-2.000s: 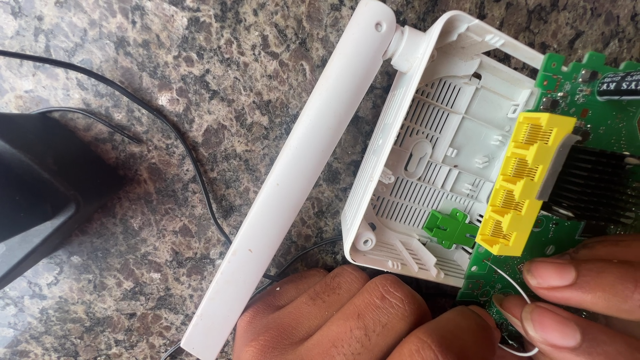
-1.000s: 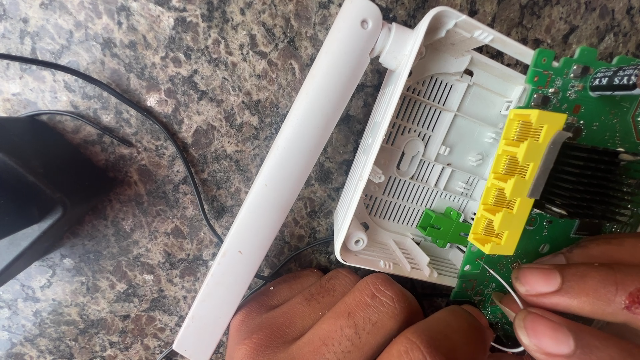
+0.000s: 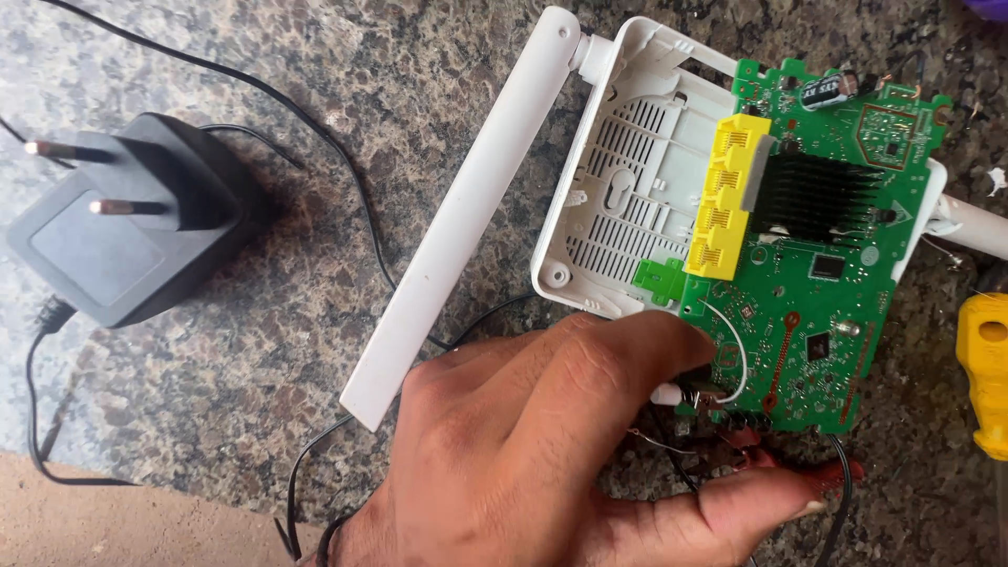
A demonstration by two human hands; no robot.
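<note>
My left hand reaches in from the bottom, back up, with thumb and index finger spread. Its index fingertip touches or lies just over the lower left edge of a green circuit board; the other fingertips are hidden. The board partly covers a white router housing and carries a yellow Ethernet port block and a black heat sink. A thin white wire loops from the board's left edge to a small part near the fingertip. A green connector lies inside the housing. My right hand is out of view.
A white antenna extends diagonally from the housing. Further left is a black power adapter with its cable. A dark red object lies below the board, behind my thumb. A yellow plastic object sits at the right edge.
My right hand, earlier at the white wire, has left the view. My left thumb is now spread out below the board. The view has shifted and widened.
</note>
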